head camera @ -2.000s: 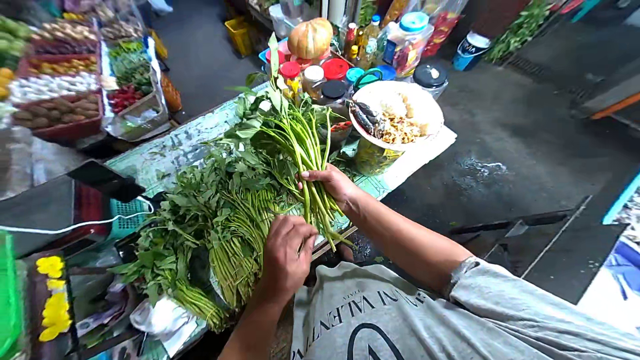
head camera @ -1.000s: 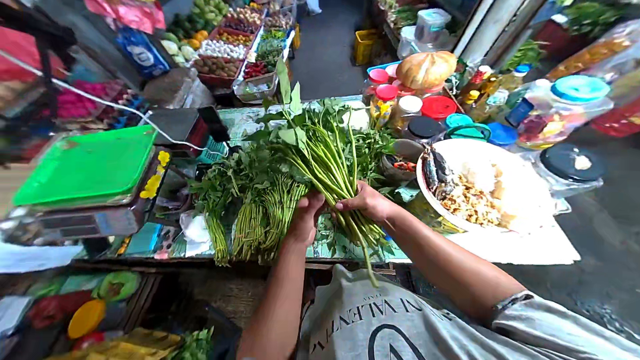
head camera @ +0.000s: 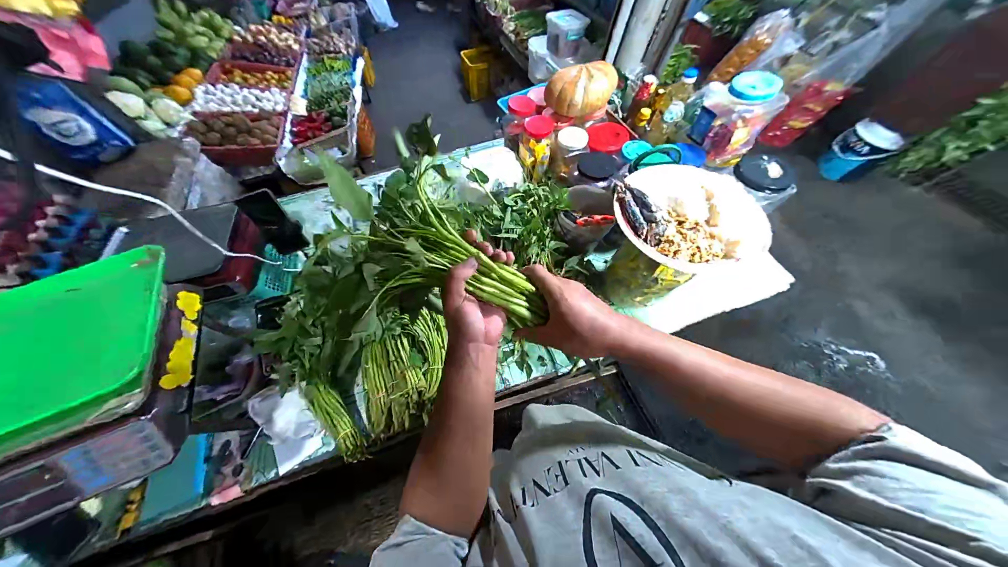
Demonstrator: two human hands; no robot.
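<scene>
A bunch of long-stemmed leafy greens (head camera: 441,252) lies across both my hands above the table, its leaves to the upper left and its cut stem ends to the lower right. My left hand (head camera: 478,303) cradles the stems from below, thumb up on the near side and fingertips showing beyond them. My right hand (head camera: 571,313) is closed around the stem ends. Several tied bundles of greens (head camera: 394,378) lie on the table just left of and below my left hand. More loose leafy greens (head camera: 528,220) lie beyond the stems.
A plate of food (head camera: 693,224) sits on a container at the right, near lidded jars (head camera: 571,146) and a squash (head camera: 581,88). At the left is a scale with a green tray (head camera: 79,339). A white cable (head camera: 150,197) crosses beside it. Vegetable crates (head camera: 236,130) stand farther back.
The bunch, fairly upright before, now slants with its leaves to the left. My left hand has come under the stems, and my right hand has moved onto their cut ends.
</scene>
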